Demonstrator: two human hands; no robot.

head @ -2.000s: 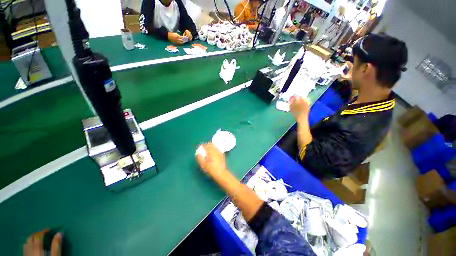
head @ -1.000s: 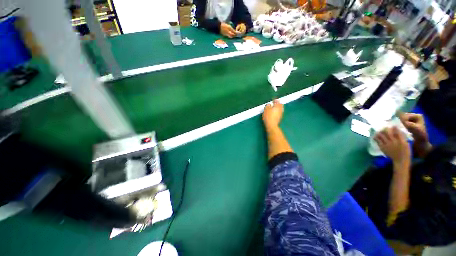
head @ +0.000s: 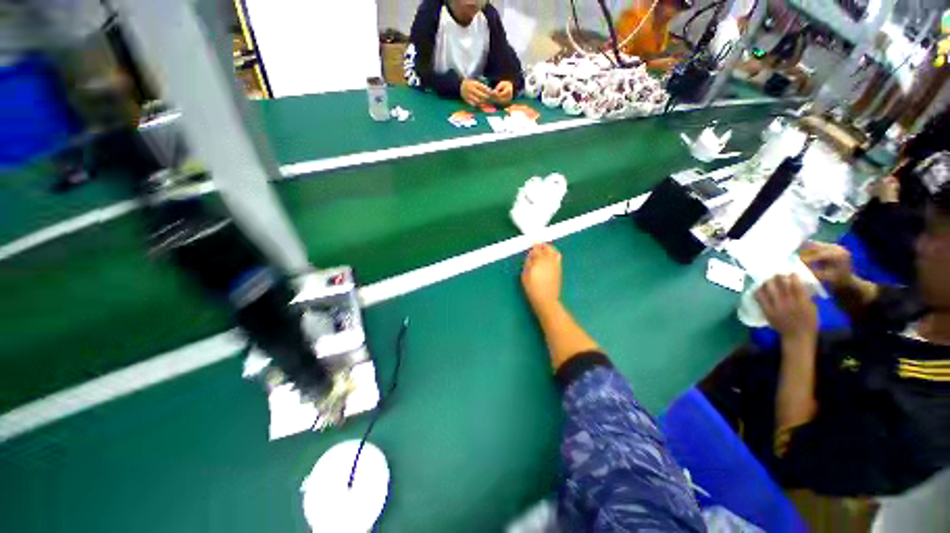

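My right hand (head: 541,276) reaches from the lower right to the white rail. Its fingers look closed, with fingertips at the lower end of a white unit with prongs (head: 539,201) over the dark green belt. I cannot tell if they grip it. A round white housing (head: 347,500) lies on the near bench at bottom left, with a black cable rising from it. The black electric screwdriver (head: 273,312) hangs blurred over the silver screw feeder (head: 339,302). My left hand is out of view.
A grey post (head: 214,130) stands at left. A black box (head: 670,217) and white parts lie at right, beside a person holding a white part (head: 776,292). A blue bin (head: 719,448) is at the bench edge. Across the belt, a person sits near heaped white units (head: 599,83).
The view has swung right, then shifted slightly. My right hand moved from the near bench to the rail. The pronged unit now sits closer to my fingertips. My left hand has left view.
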